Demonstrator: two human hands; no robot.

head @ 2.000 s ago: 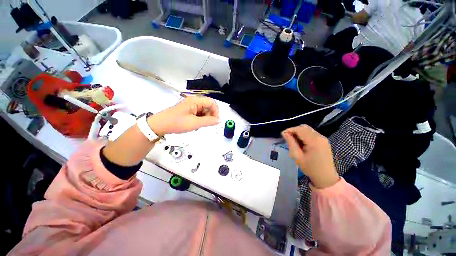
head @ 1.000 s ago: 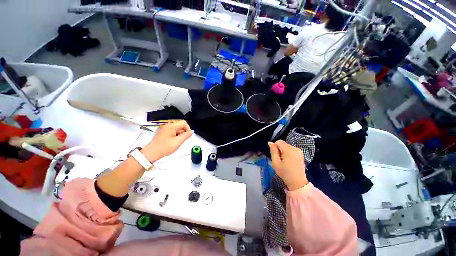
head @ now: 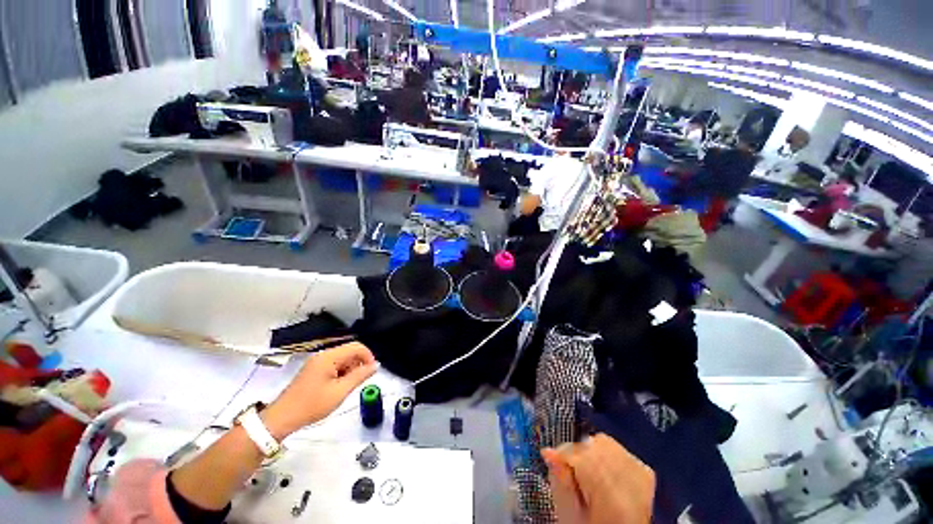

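Note:
My left hand (head: 329, 381), with a white band on the wrist, is over the white sewing machine head (head: 430, 479), thumb and fingertips pinched together. No thread can be made out between them. A small dark spool with a green top (head: 370, 405) and a dark spool with a pale top (head: 404, 418) stand on the machine head, right of my left hand. My right hand (head: 602, 481) is low at the right of the machine, over the checked fabric (head: 566, 381), its fingers curled. I cannot tell whether it holds thread.
Black cones with a pale top (head: 421, 268) and a pink top (head: 503, 278) stand on round discs behind the machine. A metal pole (head: 558, 246) rises beside them. Black cloth (head: 639, 328) is heaped at the right. A red-orange bag (head: 41, 440) lies at the left. A person in white (head: 558, 189) is beyond.
The view has tilted up and shows more of the workshop. My right hand has moved down and away from my left hand. The green cone at the machine's front edge is out of view.

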